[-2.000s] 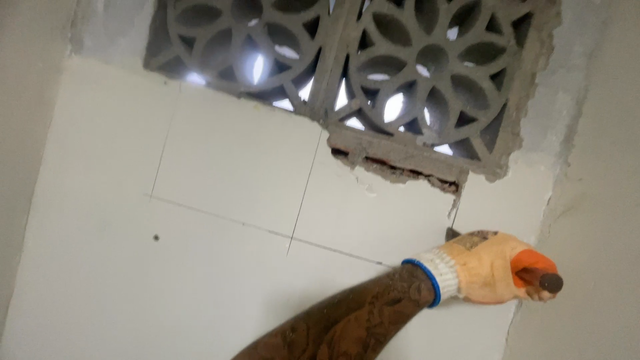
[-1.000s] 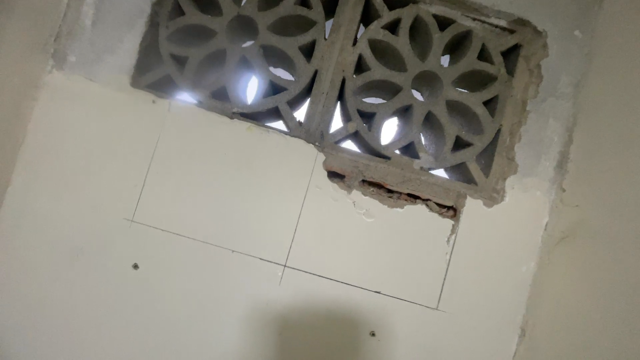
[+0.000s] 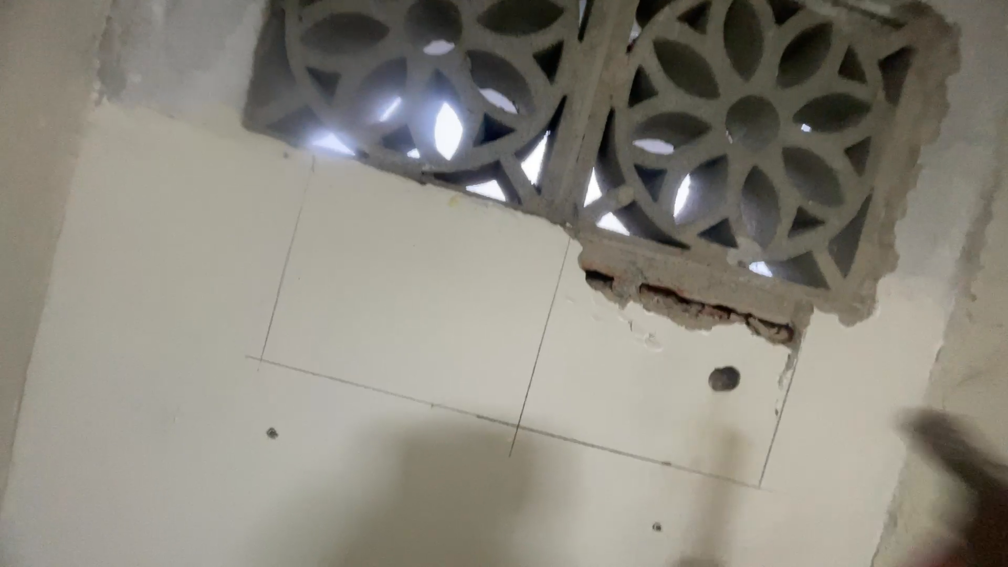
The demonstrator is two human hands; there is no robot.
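A dark round spot (image 3: 724,379) shows on the white wall (image 3: 425,291) inside the right pencilled rectangle; whether it is a hole or a tool's end is unclear. Just above it, broken plaster (image 3: 693,309) exposes rough, reddish masonry under a grey vent block with a flower pattern (image 3: 752,122). A second such vent block (image 3: 431,24) adjoins it on the left. At the lower right edge, a dark, strongly blurred shape (image 3: 965,472) may be a tool or part of my right hand or arm. My left hand is out of view.
Pencil lines (image 3: 378,388) mark two adjoining rectangles below the vents. Two small dark marks, one at the left (image 3: 272,433) and one at the right (image 3: 657,527), lie beneath them. A side wall (image 3: 972,339) borders the right. A soft shadow falls across the lower wall.
The gloved hand holding a tool two seconds ago is gone from the wall. The dark round spot and the blurred shape at the right edge now show; neither was visible one second ago.
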